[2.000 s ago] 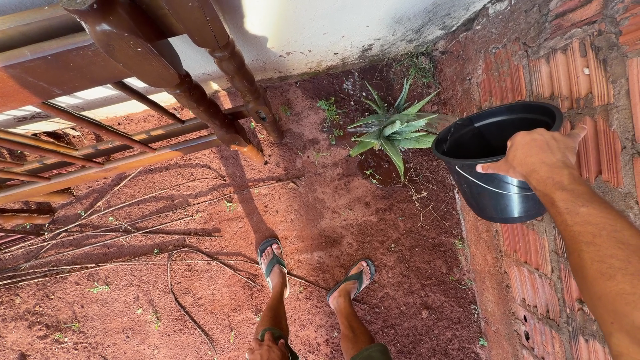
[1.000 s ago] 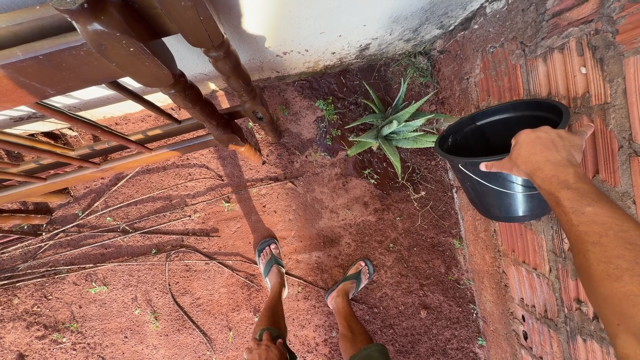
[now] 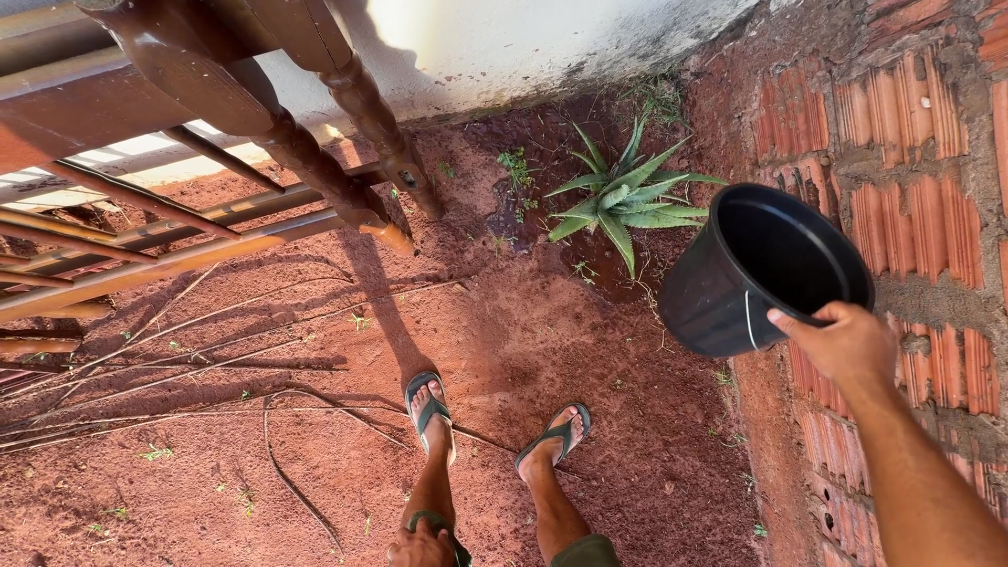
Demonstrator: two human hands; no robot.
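My right hand (image 3: pixel 846 342) grips the rim of a black plastic bucket (image 3: pixel 709 291), thumb outside the rim. The bucket is tilted, its mouth turned up and to the right, with a thin wire handle lying against its side; its inside looks dark, and I cannot tell whether it holds anything. Just left of it an aloe-like plant (image 3: pixel 626 197) with spiky green leaves grows in dark, wet soil. My left hand (image 3: pixel 423 545) rests on my left leg near the hem of the shorts, partly cut off by the bottom edge, with no object visible in it.
Turned brown wooden furniture legs and slats (image 3: pixel 315 165) stand at the upper left. A stained white wall (image 3: pixel 504 47) runs along the top, and a hollow-brick wall (image 3: pixel 917 220) rises on the right. Long dry stems (image 3: pixel 268 441) lie on red soil beside my sandalled feet (image 3: pixel 429 409).
My right hand has moved lower in the view and the bucket has tipped, its base now swung to the left beside the plant. The left hand stays by the leg.
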